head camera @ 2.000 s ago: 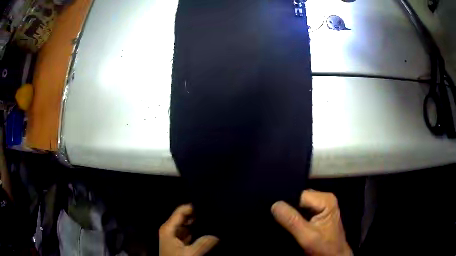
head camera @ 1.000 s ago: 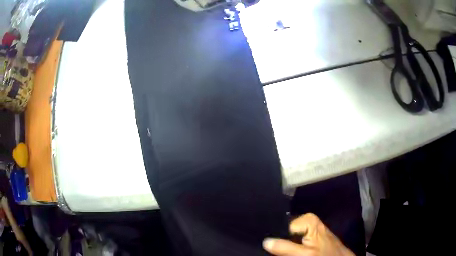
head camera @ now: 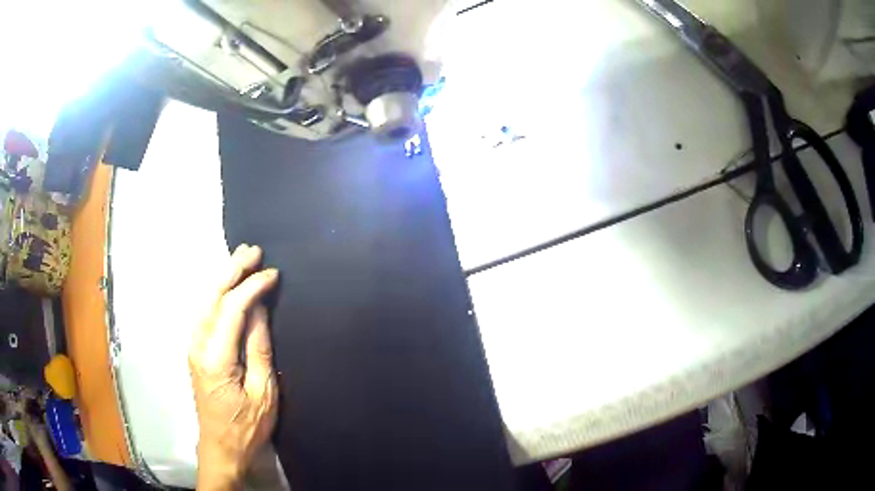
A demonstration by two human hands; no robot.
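Observation:
A long black cloth panel (head camera: 369,336) lies on the white machine table, its top end under the sewing machine head (head camera: 278,58). Its right edge runs up to the bright light by the presser foot area, where a grey knob (head camera: 390,113) shows; the needle cannot be made out. My left hand (head camera: 235,369) lies palm down at the panel's left edge, fingertips touching the cloth, fingers slightly bent and not visibly gripping. My right hand is not in view.
Black-handled shears (head camera: 792,192) lie right of the panel. A small shiny piece (head camera: 504,136) is on the bed. The orange-brown table edge (head camera: 88,316), a yellow item (head camera: 60,376) and a blue item (head camera: 64,426) are at left. Part of another person's arm (head camera: 46,451) shows at lower left.
The view has shifted, showing more of the machine head. My left hand has come into view on the panel's left edge. My right hand, earlier at the panel's lower right, has left the picture.

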